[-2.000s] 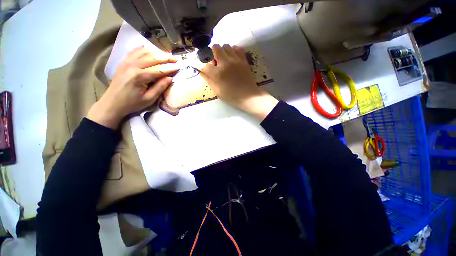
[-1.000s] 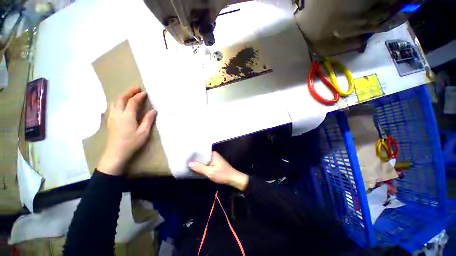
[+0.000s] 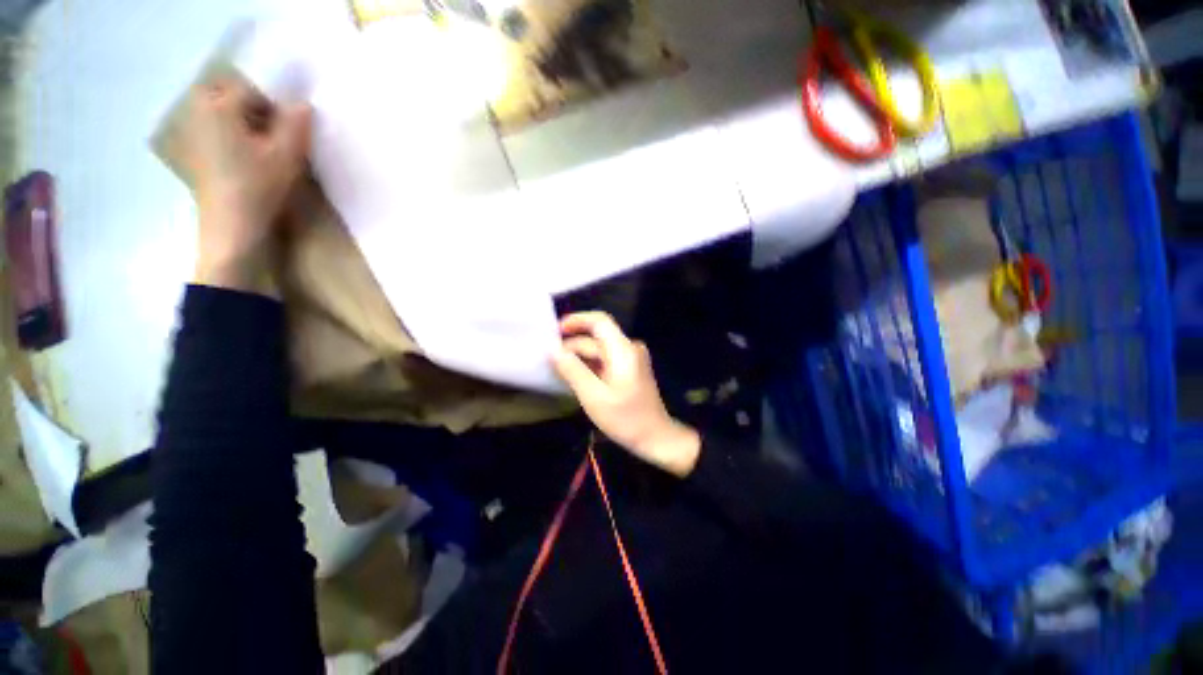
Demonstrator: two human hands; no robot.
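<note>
A khaki panel (image 3: 346, 284) lies at the left front of the white table, with a white cloth piece (image 3: 435, 251) along its right side. My left hand (image 3: 244, 152) is blurred and holds the cloth near its upper left end, fingers bent over it. My right hand (image 3: 617, 382) pinches the white cloth's lower right corner at the table's front edge. The machine's needle plate area (image 3: 574, 59) shows at the top; the machine head is out of view.
Scissors with red and yellow handles (image 3: 864, 99) lie at the upper right beside a yellow label (image 3: 979, 112). A blue basket (image 3: 939, 396) at right holds scraps and smaller scissors (image 3: 1020, 288). A dark red phone (image 3: 34, 260) lies at far left. White cloth hangs at lower left.
My left hand has moved up and left with the cloth. My right hand still pinches the corner, slightly further right. The view has shifted, so the machine head has left the picture.
</note>
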